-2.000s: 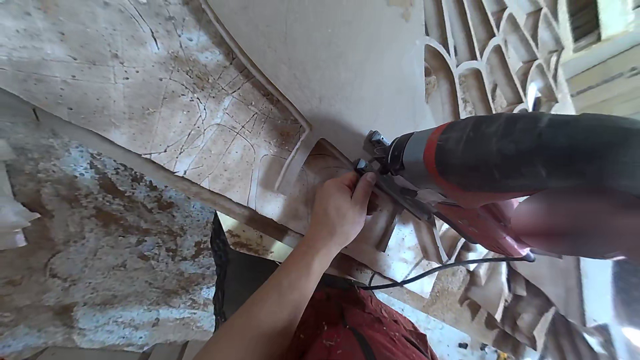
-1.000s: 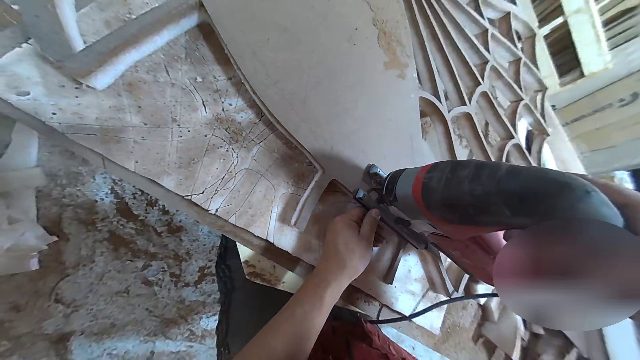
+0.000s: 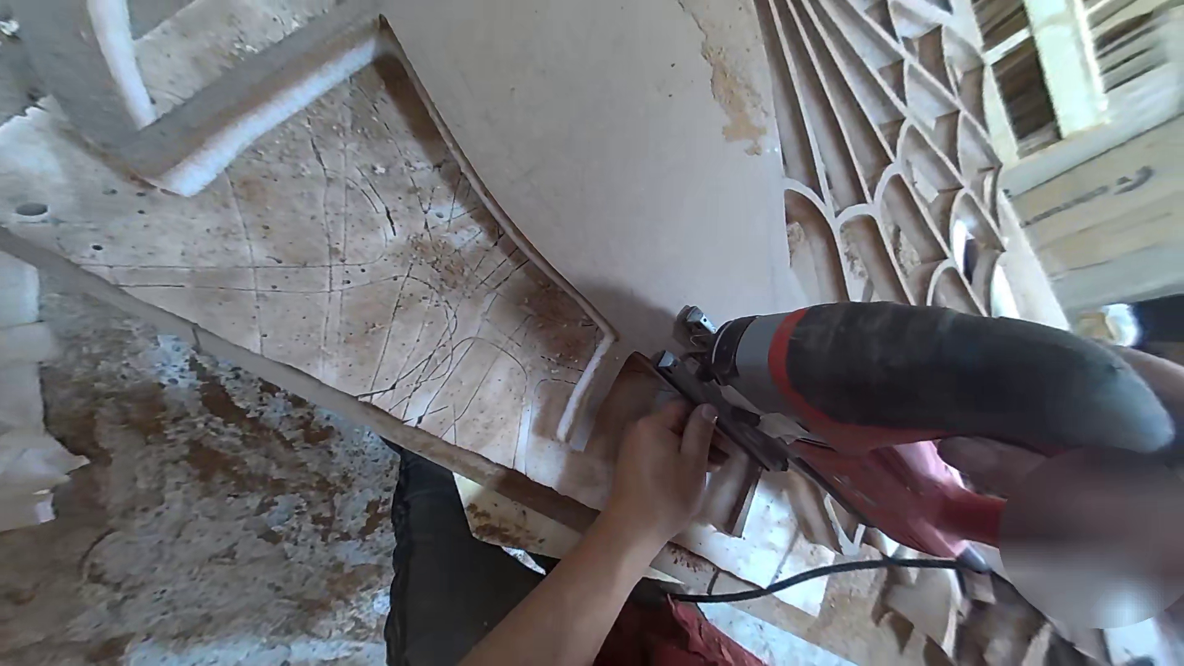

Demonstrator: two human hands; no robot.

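A red and black jigsaw [image 3: 934, 379] lies on its side over the panel's edge, its metal shoe [image 3: 721, 407] facing left. My right hand [image 3: 990, 462], partly hidden by the tool and a blur, is closed round its handle. My left hand [image 3: 661, 467] presses thumb and fingers on the shoe's lower edge. The tool's front end is at the edge of a pale flat wooden panel [image 3: 592, 148], whose right part is cut into a lattice of arched openings [image 3: 888, 203]. Whether the blade touches the wood is hidden.
Beneath the panel is a worn board [image 3: 305, 277] with scored lines and sawdust. A black cord [image 3: 814, 575] runs below the jigsaw. Wood offcuts [image 3: 916, 601] lie at lower right, slatted timber [image 3: 1091, 194] at upper right. The floor [image 3: 231, 518] is stained.
The view has shifted, showing more of the panel's left corner. The jigsaw and both hands keep about the same place by the panel's edge.
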